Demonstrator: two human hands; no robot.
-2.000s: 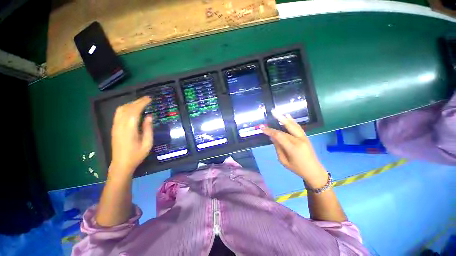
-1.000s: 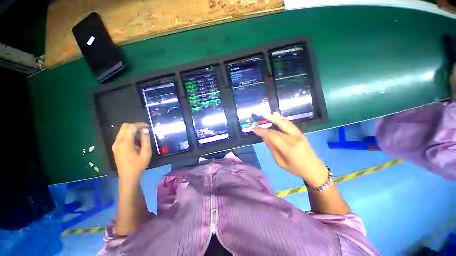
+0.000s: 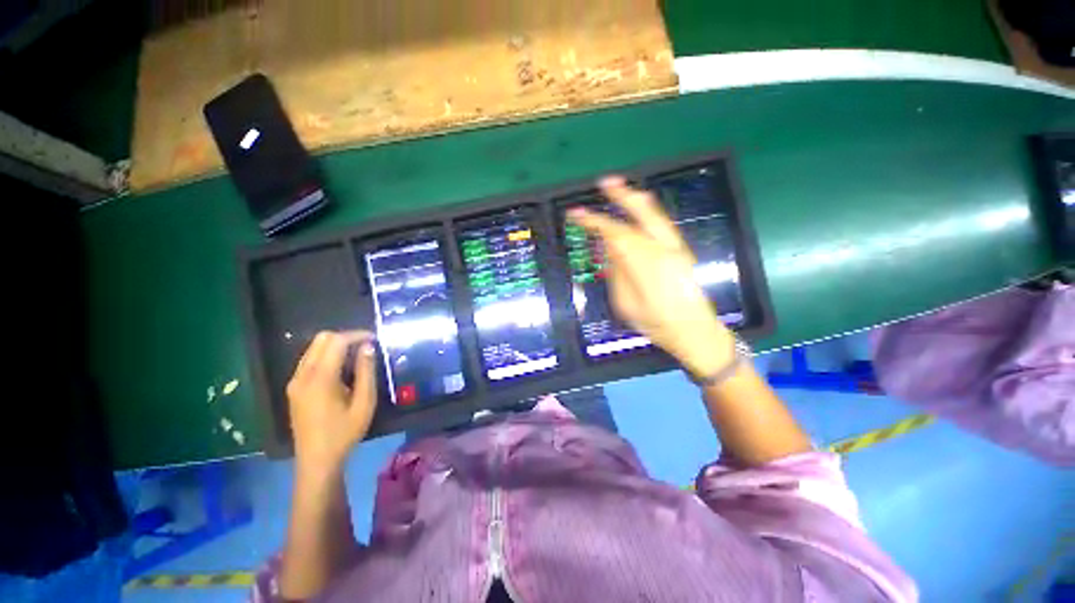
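A black phone tray (image 3: 309, 256) holds several lit smartphones; its leftmost slot is empty. The left phone (image 3: 415, 318) shows a dark screen with a red button near its lower edge. The second phone (image 3: 509, 295) shows green text rows and an orange spot. My right hand (image 3: 651, 277) is over the third phone (image 3: 613, 342), fingers apart, hiding part of its green-lettered screen. The rightmost phone (image 3: 714, 265) is partly behind that hand. My left hand (image 3: 332, 395) is over the tray's left front edge, holding nothing, fingers bent beside the left phone.
A dark set-aside phone (image 3: 262, 153) with a white mark lies beyond the tray, partly on the wooden board (image 3: 413, 71). The green bench (image 3: 872, 212) extends right. A person's pink sleeve (image 3: 978, 365) and a dark tray edge (image 3: 1055, 177) are at the right.
My right hand has moved up from the third phone's lower edge to its upper screen, which now shows green rows. The left phone's rows gave way to a dark screen with a red button.
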